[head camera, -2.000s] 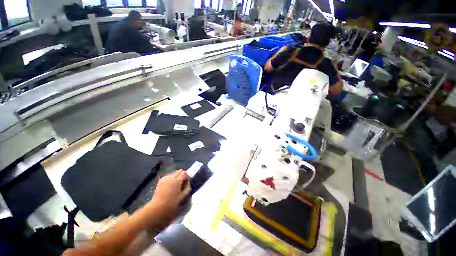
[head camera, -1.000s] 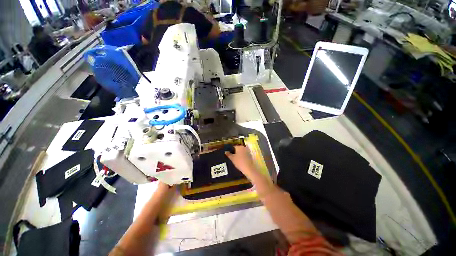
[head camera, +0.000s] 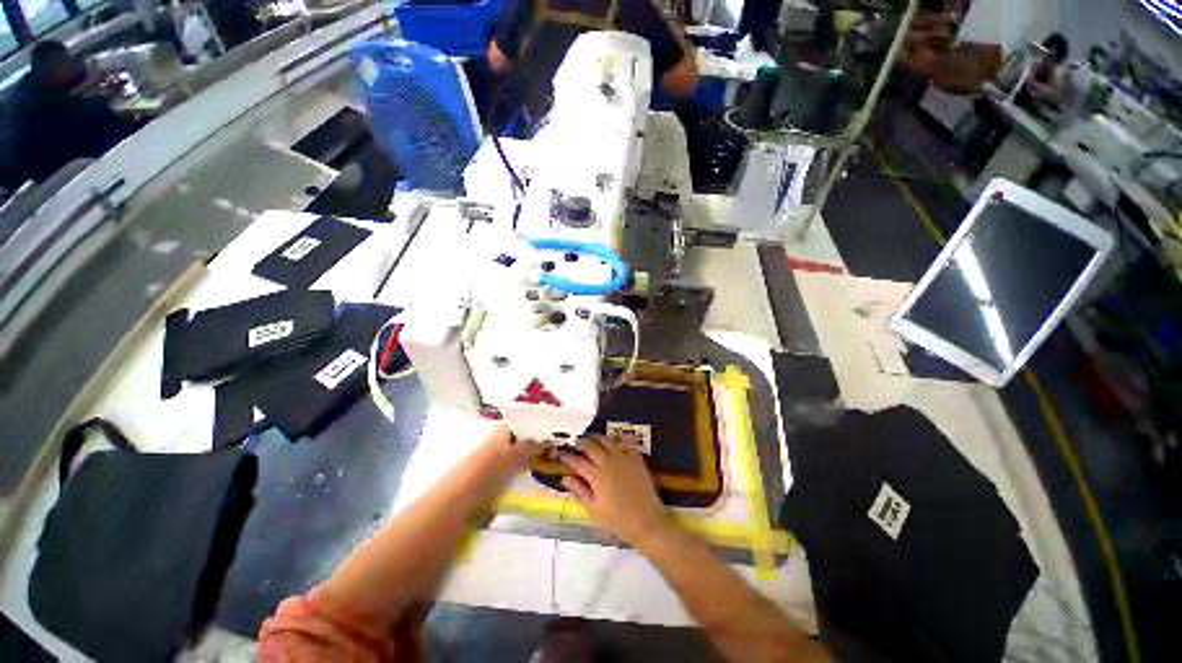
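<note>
A black fabric panel lies inside the amber clamp frame under the white sewing machine head. A white label with dark lettering lies on the panel, just right of the head. My right hand rests palm down at the frame's front left, its fingers slightly spread over the cloth and frame edge. My left hand is at the foot of the head, mostly hidden by it, close to my right fingertips. Whether it grips cloth cannot be seen. Yellow tape edges the white plate.
Black labelled panels are stacked at right. Smaller labelled black pieces and a black piece with a strap lie at left. A tablet-like screen stands at right. A blue fan and a person are behind the machine.
Both hands were apart at first, the left over the left pieces. My right hand has moved from the frame's back edge to its front left, beside my left hand. The labelled panel now lies inside the frame.
</note>
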